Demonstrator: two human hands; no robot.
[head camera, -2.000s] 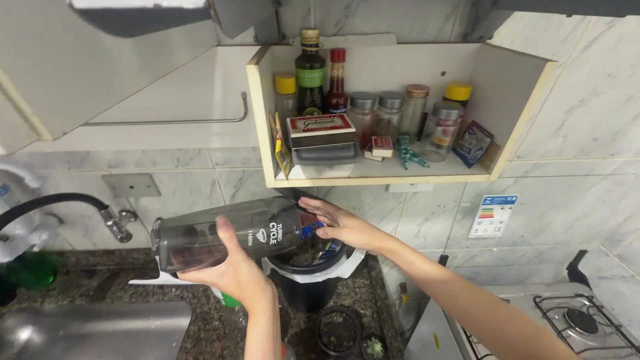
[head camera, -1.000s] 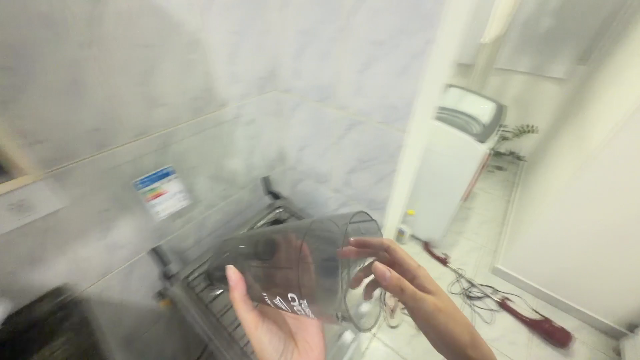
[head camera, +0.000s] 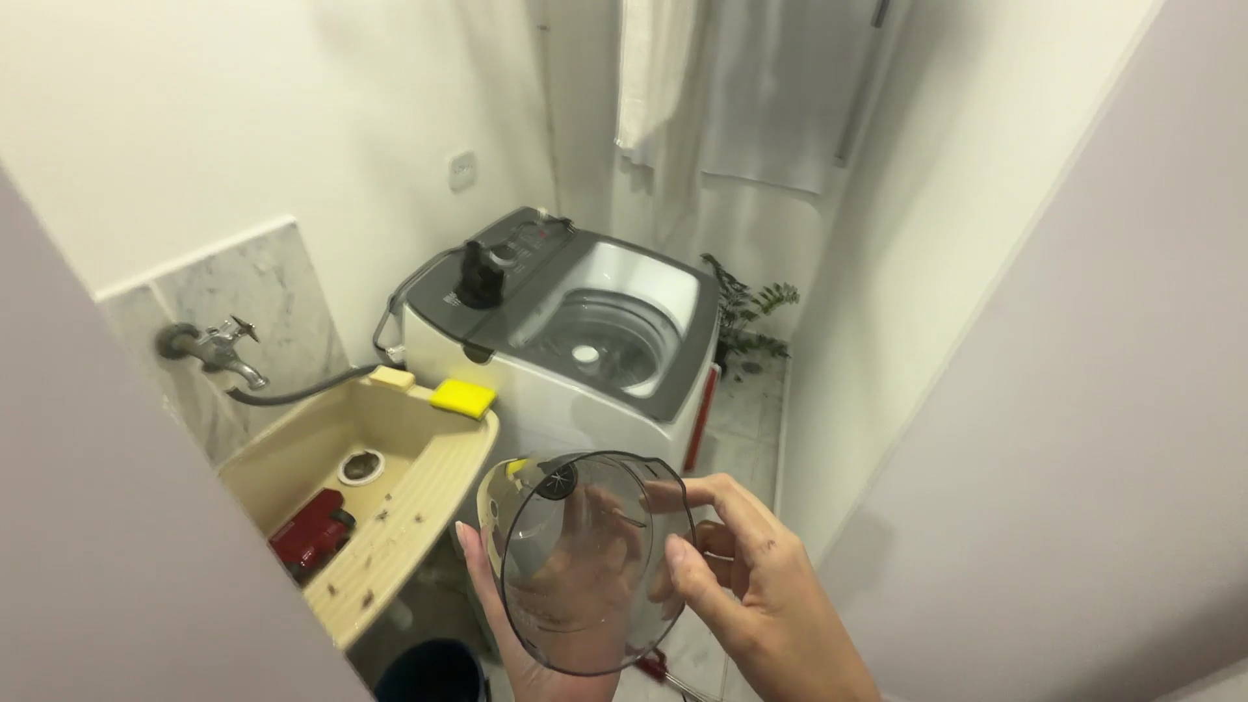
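A clear smoke-grey plastic canister (head camera: 575, 575), seen through its wide open rim, is held at the lower middle of the head view. My left hand (head camera: 546, 614) cradles it from the left and below, with much of the palm showing through the plastic. My right hand (head camera: 756, 575) pinches the rim on the right between thumb and fingers. A dark round fitting (head camera: 558, 481) shows at the canister's far end.
Ahead stands a top-loading washing machine (head camera: 546, 380) with a dark cloth-like item on its panel. At left are a beige laundry sink (head camera: 429, 517), a yellow sponge (head camera: 464, 399), a wall tap (head camera: 219, 351) and a dark bucket (head camera: 431, 673). Walls flank both sides.
The view has swung from the kitchen shelf and stove to the laundry area. Both hands still hold the canister, whose open rim now faces me; earlier it lay sideways.
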